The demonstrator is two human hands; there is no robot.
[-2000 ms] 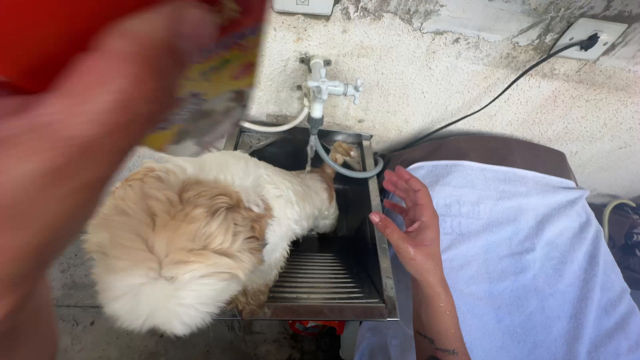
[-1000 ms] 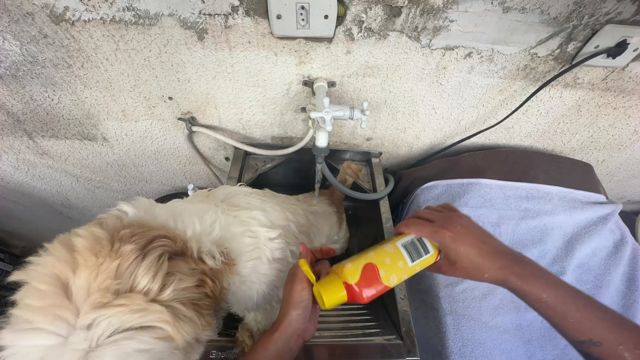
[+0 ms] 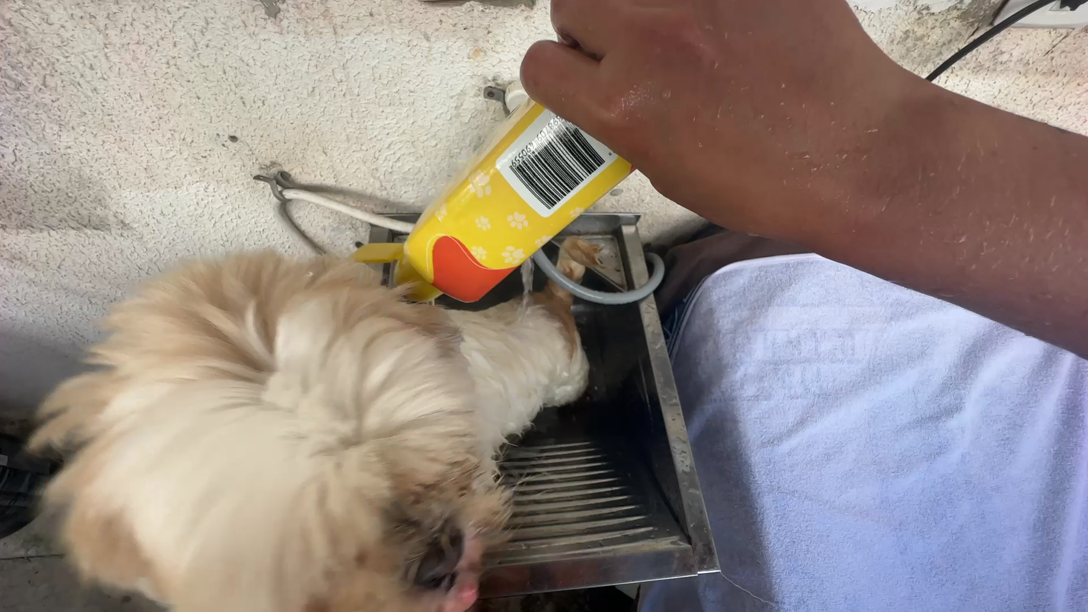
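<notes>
My right hand (image 3: 671, 76) comes in from the upper right and grips a yellow plastic bottle (image 3: 484, 200) by its base. The bottle tilts down to the left, its yellow flip cap open beside the dog's back. The cream and tan long-haired dog (image 3: 280, 425) stands with its head large at the lower left and its wet hindquarters in a metal wash sink (image 3: 671, 425). Thin water runs down near its rump, beside a grey hose (image 3: 608, 296). My left hand is out of sight. The tap is mostly hidden behind the bottle and my right hand.
A light blue towel (image 3: 884, 425) covers a surface right of the sink. The rough plaster wall (image 3: 170, 110) rises behind, with a pale hose (image 3: 348, 208) fixed to it. A black cable (image 3: 986, 42) crosses the upper right. Ribbed metal (image 3: 578, 501) forms the sink's near part.
The bottle was upright-free over the sink's right side, above my left hand, and is now farther left, by the dog's back. My left hand has left the view. The dog's head has turned toward the right.
</notes>
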